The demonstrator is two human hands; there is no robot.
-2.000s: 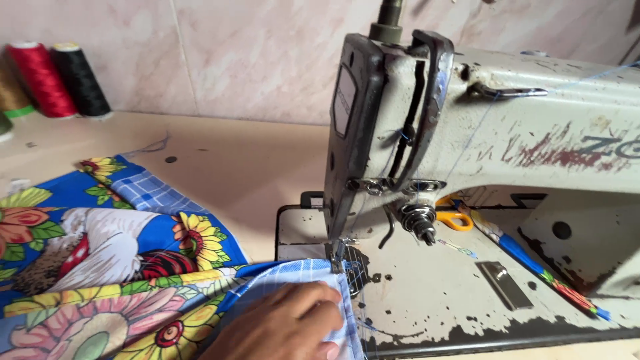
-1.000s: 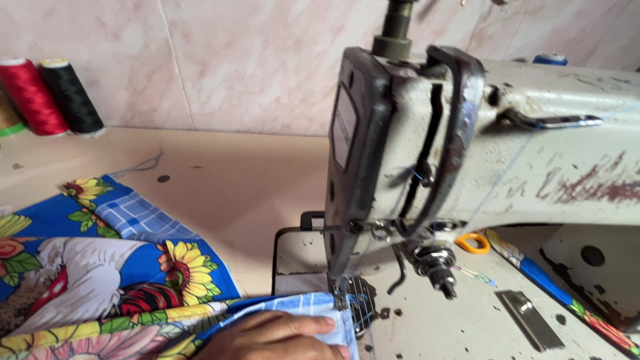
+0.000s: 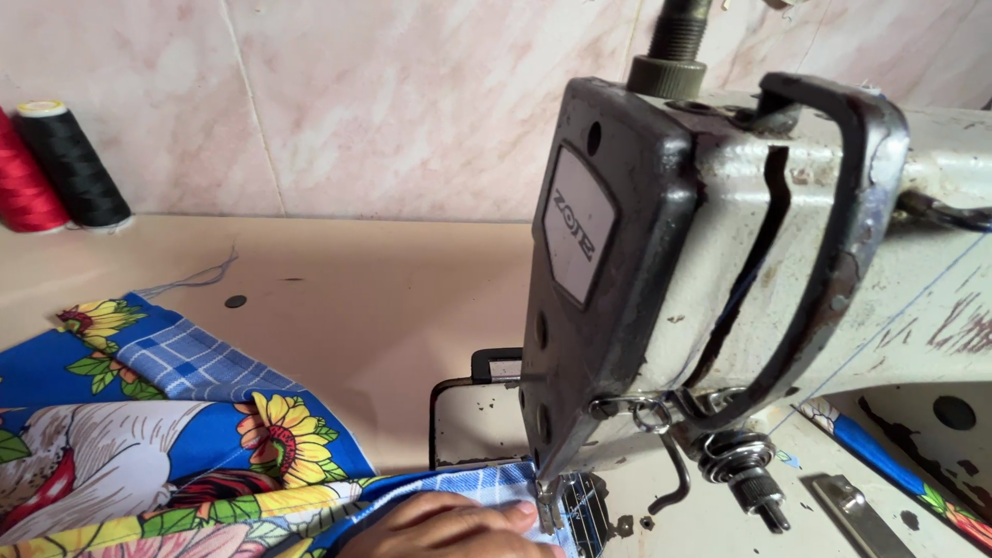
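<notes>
My left hand (image 3: pixel 453 528) lies palm down on the blue-and-white checked hem (image 3: pixel 480 482) of a printed cloth, its fingertips just left of the presser foot (image 3: pixel 549 508). The foot is on the hem's right end. The rest of the cloth, blue with yellow sunflowers (image 3: pixel 291 442) and a white bird-like print, spreads leftward in folds. The Zoje sewing machine (image 3: pixel 604 256) stands over the work, with blue thread running along its head. My right hand is out of view.
Red (image 3: pixel 27 182) and black (image 3: pixel 74 167) thread cones stand at the back left. Loose threads (image 3: pixel 190 279) trail from the cloth. On the machine bed are a metal plate (image 3: pixel 864 511) and a printed fabric strip (image 3: pixel 891 457). A tiled wall rises behind.
The view has shifted, bringing the machine head closer. My left hand stays on the checked hem beside the presser foot. The orange scissor handle seen earlier is no longer visible.
</notes>
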